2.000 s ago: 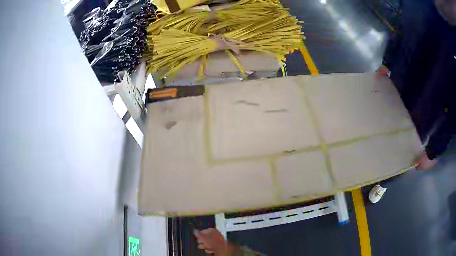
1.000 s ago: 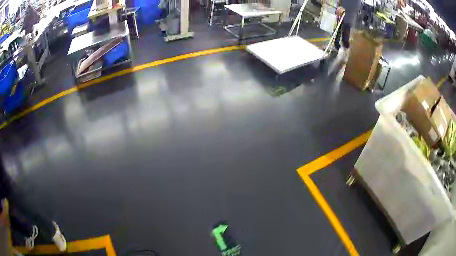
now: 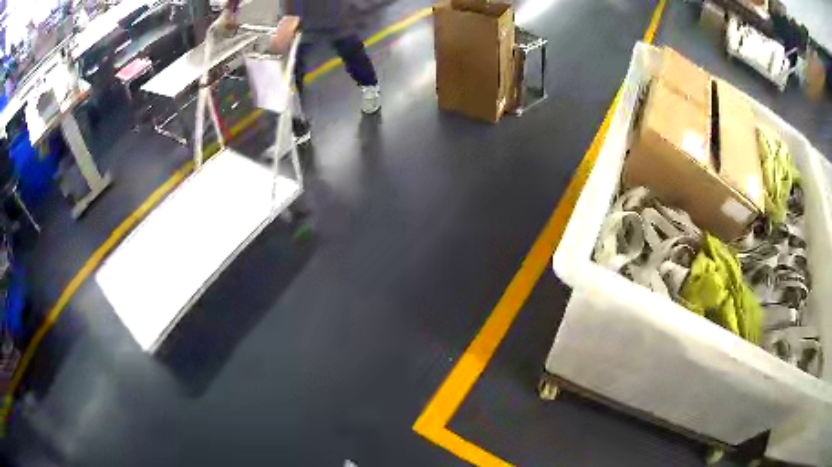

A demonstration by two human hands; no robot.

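Note:
Neither of my hands is in the picture. Nearest in front of me, on the right, stands a large white plastic tub cart (image 3: pixel 657 365) on casters. In it lie a brown cardboard box (image 3: pixel 680 137), coiled grey-white straps (image 3: pixel 643 233) and yellow-green bundles (image 3: pixel 721 287). More grey and dark coils lie along its far right side. The cart's right end is cut off by the picture's edge.
A person (image 3: pixel 338 41) stands behind a white flatbed trolley (image 3: pixel 196 246) on the left, a hand at its handle. A tall open carton (image 3: pixel 474 59) stands by a metal stool (image 3: pixel 531 68). Yellow lane lines (image 3: pixel 511 306) cross the dark floor. Worktables stand at upper left.
The view has swung from the taped board to the aisle, then right towards the tub cart. The board and my hand seen earlier are out of view. The trolley and person appear nearer.

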